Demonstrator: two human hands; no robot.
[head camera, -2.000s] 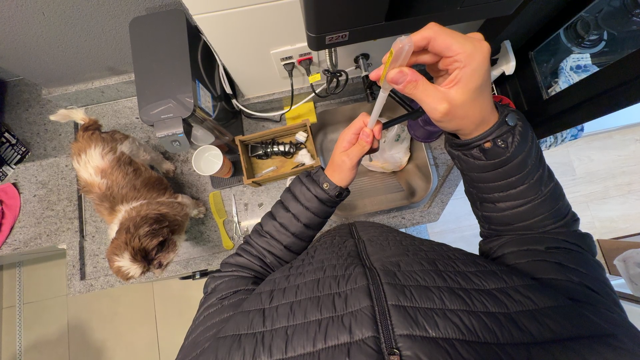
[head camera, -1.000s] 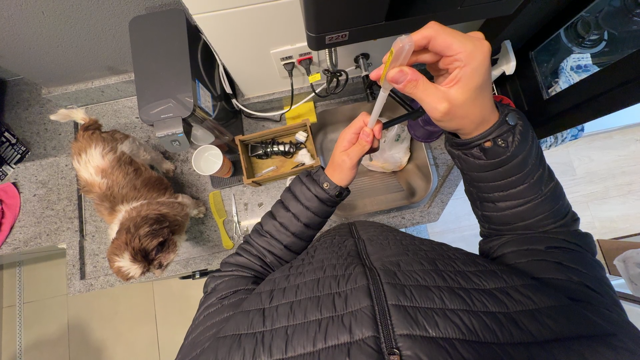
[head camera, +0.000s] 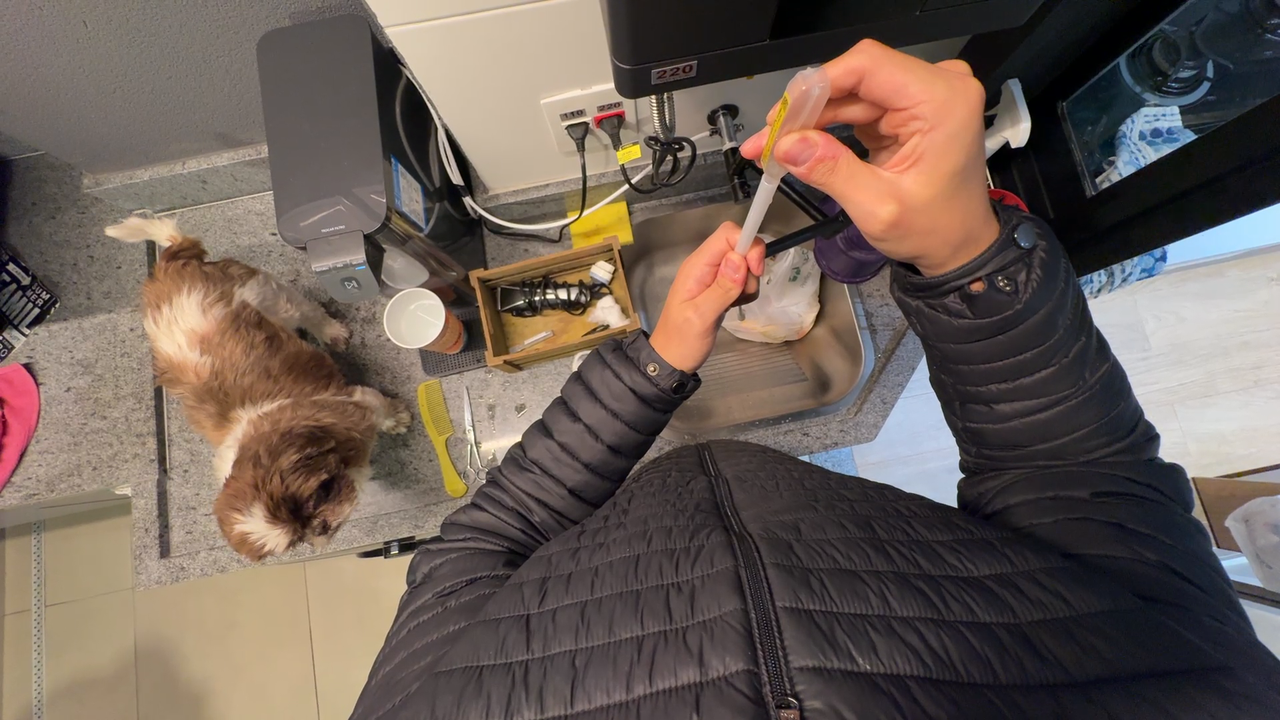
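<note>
My right hand (head camera: 890, 150) pinches the bulb of a clear plastic dropper pipette (head camera: 780, 150), which has a yellow strip along its side and slants down to the left. Just below, my left hand (head camera: 705, 290) has its thumb and fingers at the pipette's lower end; its tip is hidden there. A small dark thing shows under the left fingers, too hidden to name. Both hands are over the steel sink (head camera: 740, 385), where a translucent plastic bag (head camera: 785, 300) lies. On the granite counter at the left stands a brown and white dog (head camera: 265, 390), its head lowered at the front edge.
A wooden box (head camera: 545, 355) holds a corded device and cotton. Beside it are a paper cup (head camera: 425, 320), a yellow comb (head camera: 437, 435) and scissors (head camera: 471, 440). A grey and black machine (head camera: 320, 130) stands against the wall. A black faucet (head camera: 735, 150) rises behind the sink, near plugged cords.
</note>
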